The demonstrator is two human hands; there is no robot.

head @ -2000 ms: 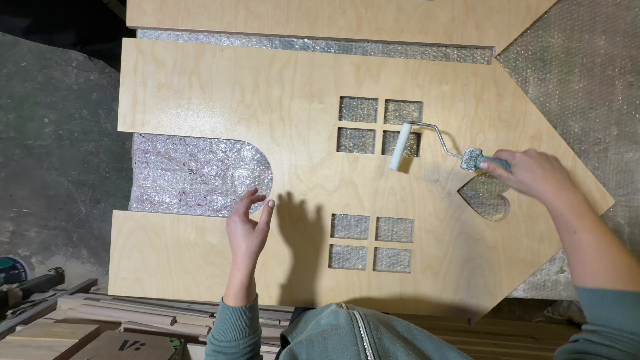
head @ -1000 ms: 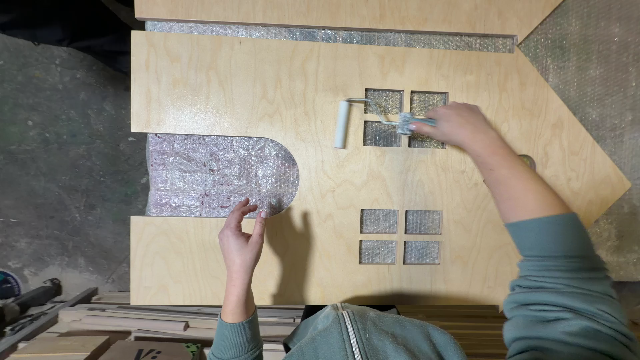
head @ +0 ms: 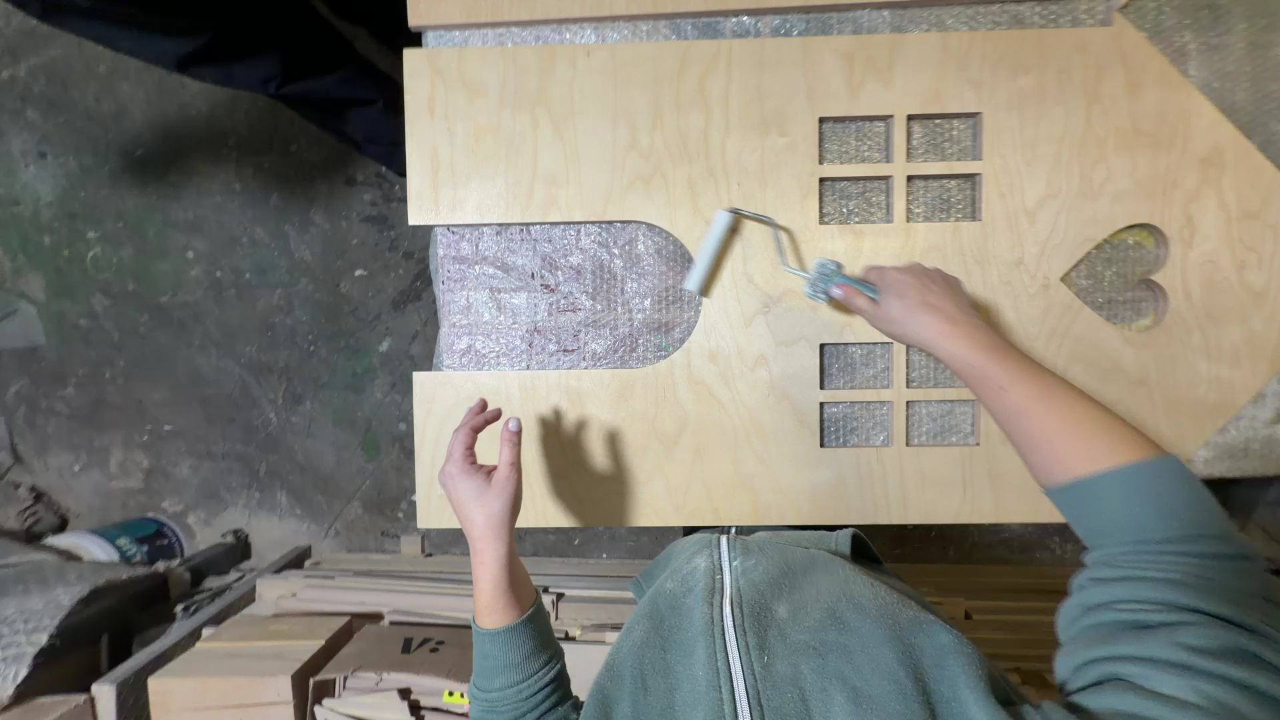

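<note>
A house-shaped plywood panel (head: pixel 760 420) lies flat, with square window cutouts, a heart cutout and an arched door cutout. Bubble wrap (head: pixel 560 295) shows through the openings. My right hand (head: pixel 915 305) is closed around the handle of a small paint roller (head: pixel 710 252). The white roller sleeve is over the panel just right of the arch's rounded end. Over the panel's lower left part, my left hand (head: pixel 485 465) is raised with fingers apart and holds nothing; its shadow falls on the wood to the right.
Another plywood piece (head: pixel 700 10) lies beyond a strip of bubble wrap at the top. Wood strips (head: pixel 400 590) and cardboard boxes (head: pixel 250 655) stand at the lower left, near a plastic tub (head: pixel 125 540). Dark fabric (head: pixel 300 70) is at the upper left, above the concrete floor (head: pixel 200 300).
My right hand has moved the roller left, from beside the upper windows to near the arch. My left hand has moved from the arch's lower edge down and left. The view has shifted.
</note>
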